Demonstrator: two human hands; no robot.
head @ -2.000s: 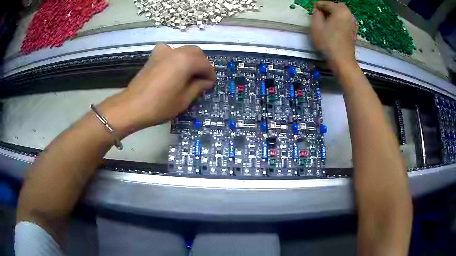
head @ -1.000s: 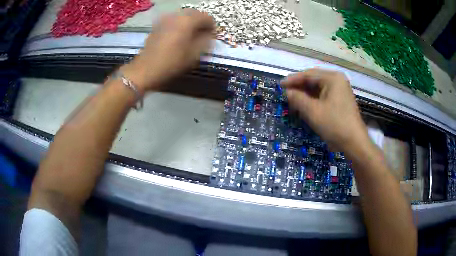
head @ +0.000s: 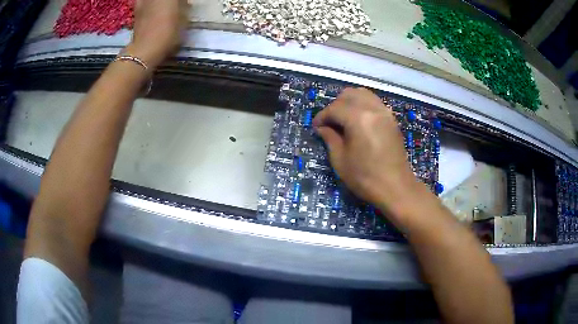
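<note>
The dark circuit board panel (head: 298, 196) lies between the conveyor rails, dotted with blue, white and a few red parts. My right hand (head: 364, 142) is over the upper middle of the panel, thumb and index finger pinched together at its surface; whether a part is between them cannot be seen. My left hand (head: 158, 28) is blurred and cut off by the top edge, at the right side of the heap of red components (head: 95, 16); its fingers are out of view. The heap of white components (head: 298, 19) and the heap of green components (head: 478, 54) lie beyond the far rail.
The near rail (head: 253, 243) and far rail (head: 241, 54) run across the view. A pale surface (head: 190, 145) lies below rail level. At right are a ribbed rod (head: 512, 190), a silver bar (head: 534, 202), a pale block (head: 510, 229) and another panel (head: 567, 202).
My left hand has moved from the white heap to the red heap. My right hand has moved left over the panel. The panel appears slightly further left and higher in view.
</note>
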